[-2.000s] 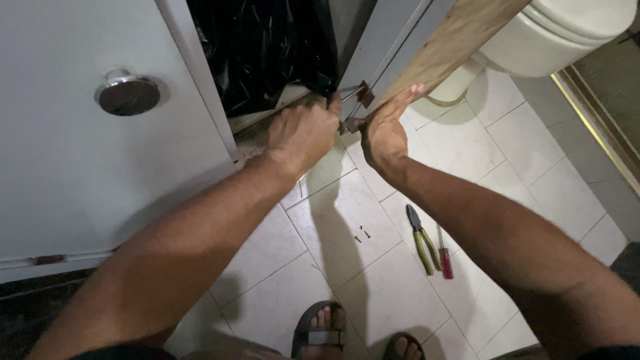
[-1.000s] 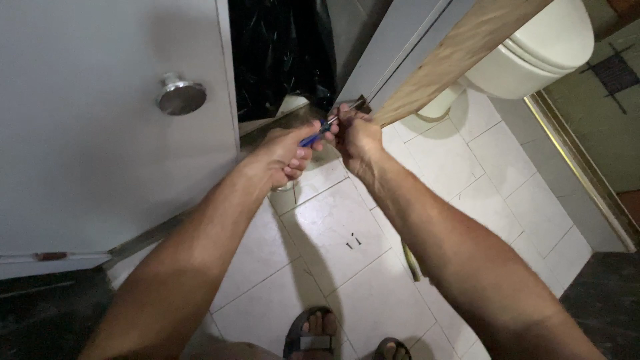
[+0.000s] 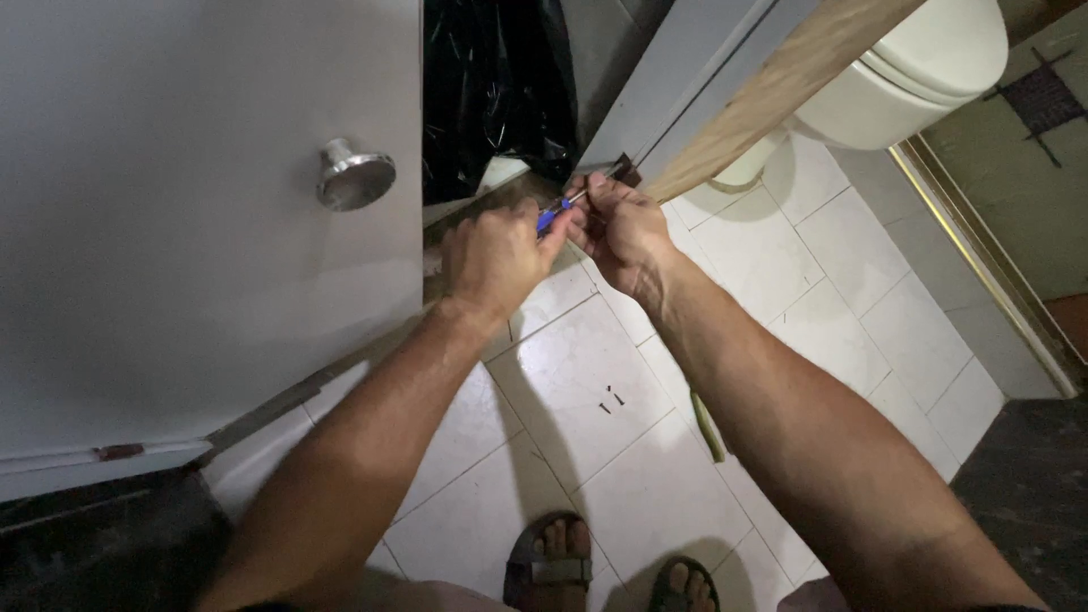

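Note:
My left hand (image 3: 501, 255) is closed around the blue handle of a screwdriver (image 3: 554, 214), its metal shaft pointing up and right toward a brown metal hinge (image 3: 627, 170) low on the grey door frame (image 3: 671, 76). Beside it, my right hand (image 3: 625, 225) has its fingertips around the shaft's front part, close to the hinge. Whether a screw is between those fingers cannot be seen. Several small dark screws (image 3: 610, 399) lie on the white tiles below.
A grey door with a round metal knob (image 3: 357, 177) stands at left. A black plastic bag (image 3: 497, 93) is behind the opening. The wooden door edge (image 3: 782, 93) and toilet (image 3: 901, 85) are upper right. Green-handled pliers (image 3: 707, 429) lie partly behind my right forearm.
Two seconds ago my right hand lay flat against the wooden edge; now its fingers are at the screwdriver's shaft. The red-handled screwdriver beside the pliers is now hidden.

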